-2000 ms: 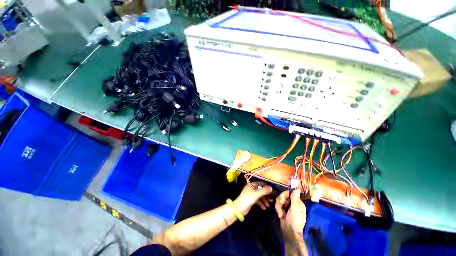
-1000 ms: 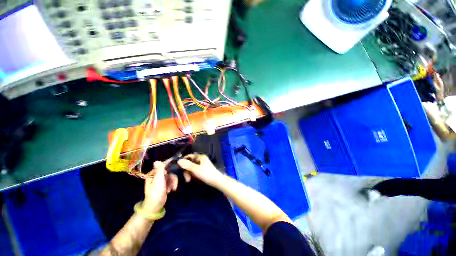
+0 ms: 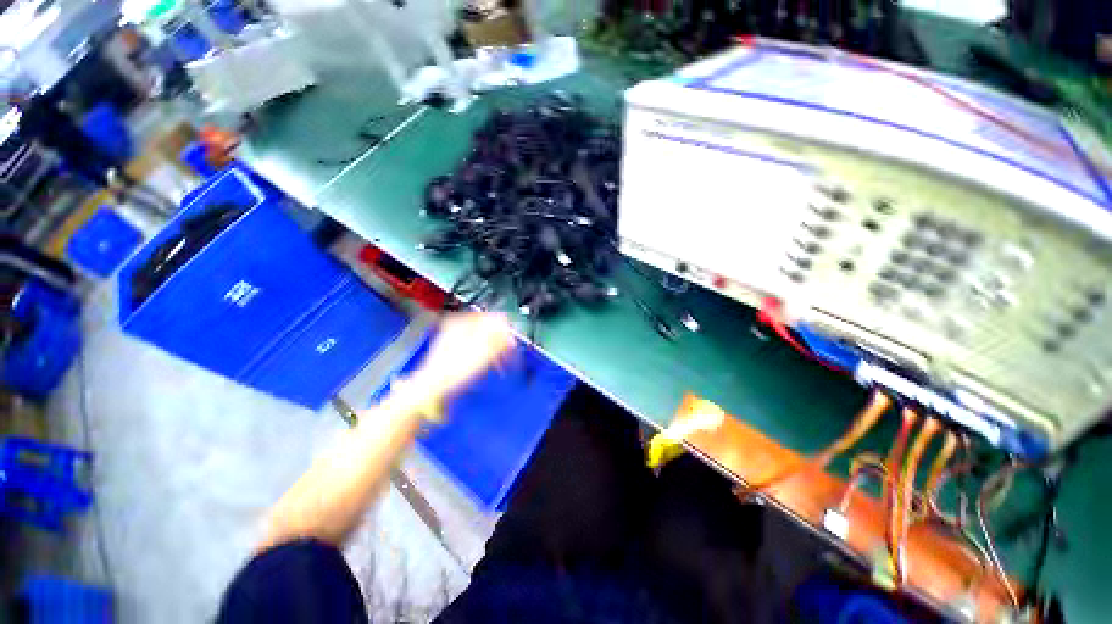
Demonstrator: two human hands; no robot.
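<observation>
My left hand [image 3: 473,350], blurred, is at the bench edge just below the front of the tangled black cable pile [image 3: 531,201]. Whether it holds a cable cannot be told. My right hand is not in view. The cream cable tester [image 3: 732,201] stands right of the pile. Orange, red and white test leads [image 3: 905,488] hang from its blue and white adapter board [image 3: 939,402] to the orange fixture board [image 3: 780,469]. A yellow piece [image 3: 674,441] is at the fixture's left end.
A blue tote [image 3: 461,427] is below the bench under my left forearm. Another blue tote with dark contents [image 3: 262,293] stands to the left. A red bin [image 3: 402,278] is beneath the bench edge. Several blue containers are on the grey floor further left.
The view has swung left from the fixture and fan to the cable pile. My left hand has left the test leads and moved to the bench edge by the pile. My right hand has gone out of view.
</observation>
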